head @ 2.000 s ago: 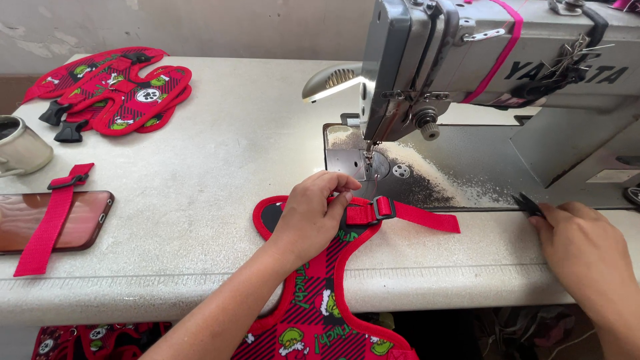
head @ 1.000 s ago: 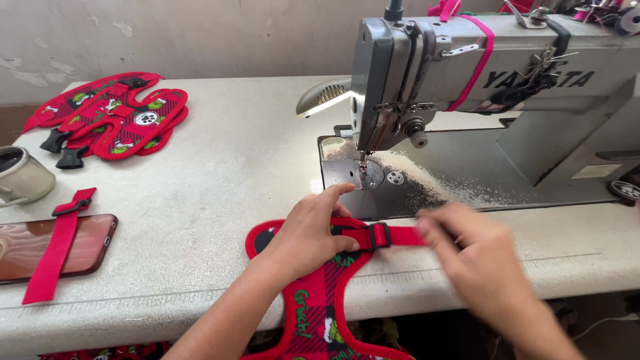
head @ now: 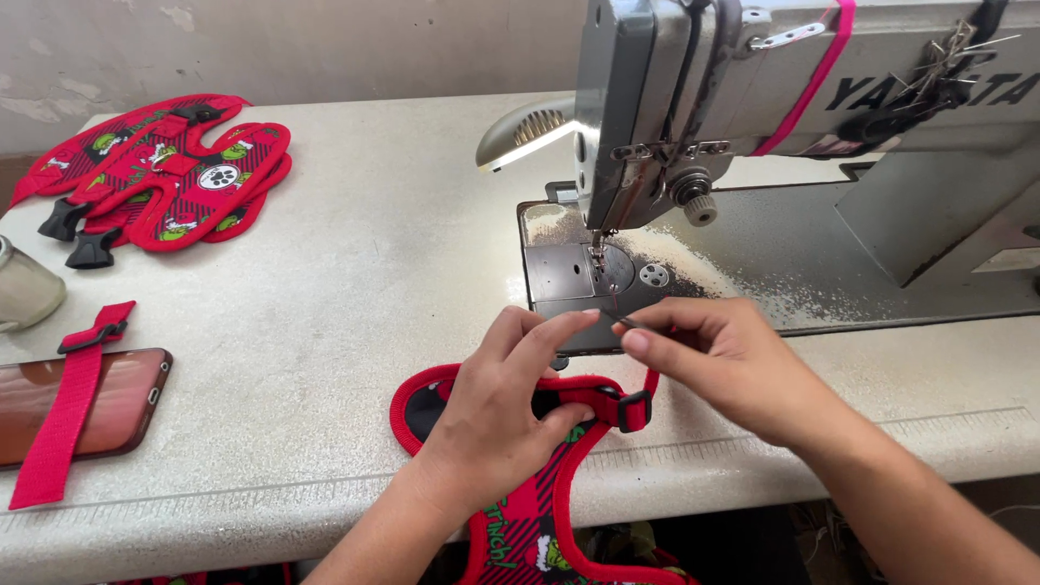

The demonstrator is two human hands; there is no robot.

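A red printed pet harness [head: 569, 520] with red binding hangs over the table's front edge. My left hand [head: 508, 398] grips its upper end, thumb on the red webbing and index finger stretched toward the machine. A black plastic slide adjuster [head: 634, 411] sits on the webbing beside that thumb. My right hand [head: 715, 357] pinches a small dark tool [head: 638, 323], seemingly thread snips, its tip close to my left index finger; the rest is hidden in the palm. Red strap runs up from the adjuster beneath my right hand. Both hands are in front of the sewing machine's needle and presser foot [head: 598, 258].
The sewing machine head [head: 780, 89] stands at the back right, with a lit lamp [head: 524, 134] beside it. More red harness pieces [head: 162, 175] with black buckles lie back left. Nearer are a cup [head: 26, 288] and a phone [head: 134, 398] under a red strap [head: 73, 414]. A measuring scale runs along the front edge.
My right hand has come in from the far right, past the strap, to beside my left fingertips. The strap's free end, earlier stretched out rightward, now rises under my right hand.
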